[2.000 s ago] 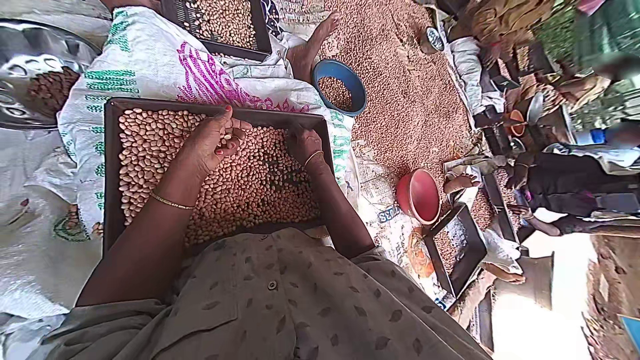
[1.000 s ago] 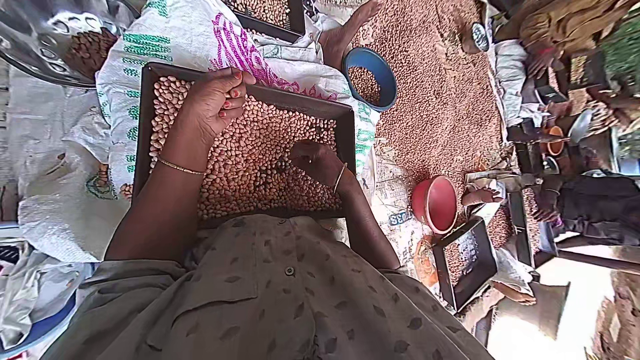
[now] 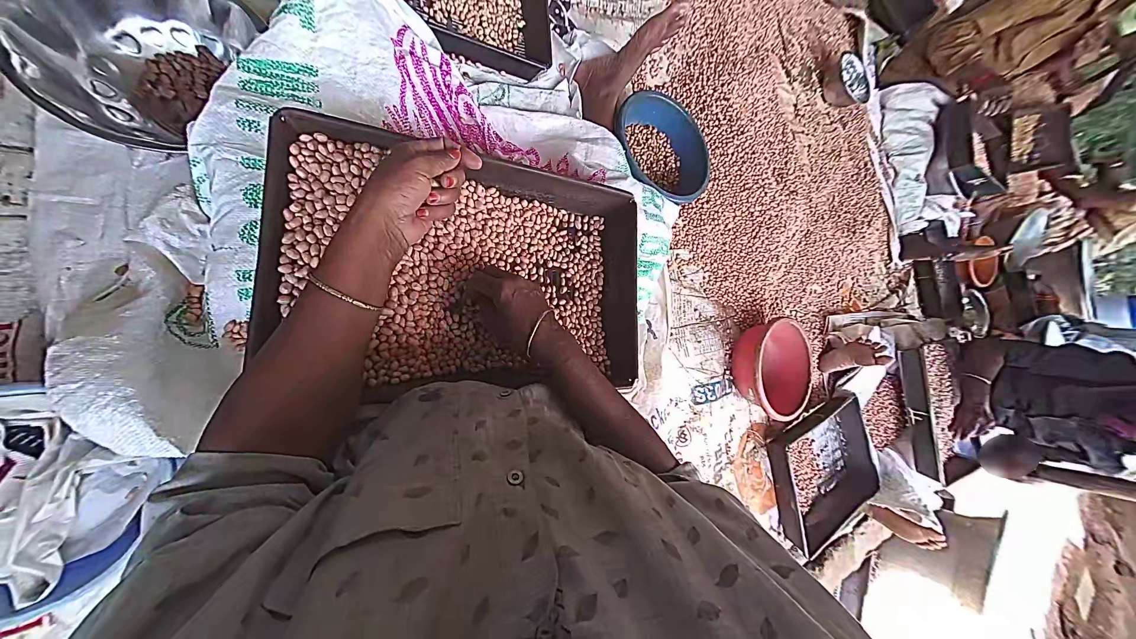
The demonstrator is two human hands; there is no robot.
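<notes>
A dark rectangular tray [image 3: 621, 293] filled with shelled nuts or beans [image 3: 328, 177] lies on a white woven sack [image 3: 240, 160] in front of my body. My left hand [image 3: 417, 191] is raised over the tray's upper middle, fingers curled inward; whether anything small is pinched in it cannot be told. My right hand [image 3: 510, 311] is down among the nuts near the tray's centre, its fingertips partly hidden against them. Dark patches of the tray's bottom show through the nuts right of that hand.
A blue bowl [image 3: 697, 160] of nuts stands beyond the tray, by a bare foot [image 3: 621, 71]. A large nut heap [image 3: 772, 160] spreads behind. At right are a red bowl [image 3: 772, 368] and another tray [image 3: 861, 497]. A metal basin [image 3: 53, 80] stands upper left; people sit far right.
My right hand has moved from the tray's right part toward its centre, over the nuts. My left hand stays raised with curled fingers. The view has shifted somewhat.
</notes>
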